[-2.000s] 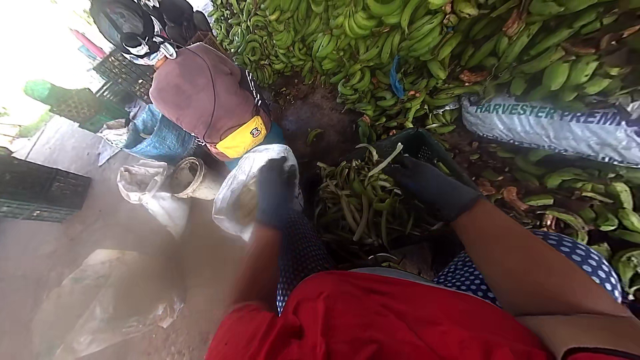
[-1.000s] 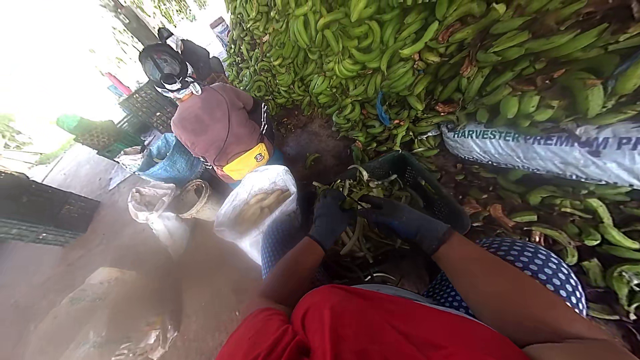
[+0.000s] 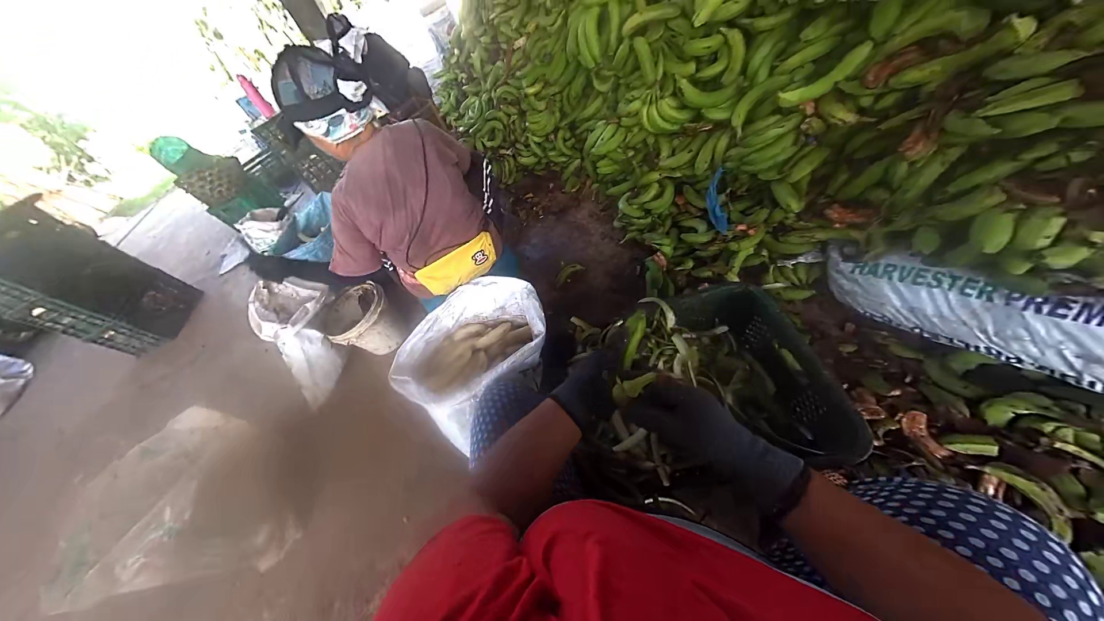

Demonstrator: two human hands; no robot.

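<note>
My left hand (image 3: 591,388), in a dark glove, is closed at one side of a green banana or piece of peel (image 3: 634,386). My right hand (image 3: 699,423), also gloved, has its fingers curled against the same green piece; any tool in it is hidden. Both hands are over a heap of green peel strips (image 3: 681,345) in and beside a dark green plastic crate (image 3: 828,414). Left of my hands, a white sack (image 3: 423,345) stands open with pale peeled bananas (image 3: 483,345) inside.
A large pile of green bananas (image 3: 707,95) rises ahead. A printed, silvery white sack (image 3: 966,302) lies at right. A person (image 3: 405,190) with a yellow waist bag is ahead left, near a bucket (image 3: 371,323) and a smaller white sack (image 3: 289,310). Dark crates (image 3: 86,310) stand far left.
Two seconds ago my left hand was over the white sack and my right hand apart at the crate. My hands have since come together over the peels and remain there.
</note>
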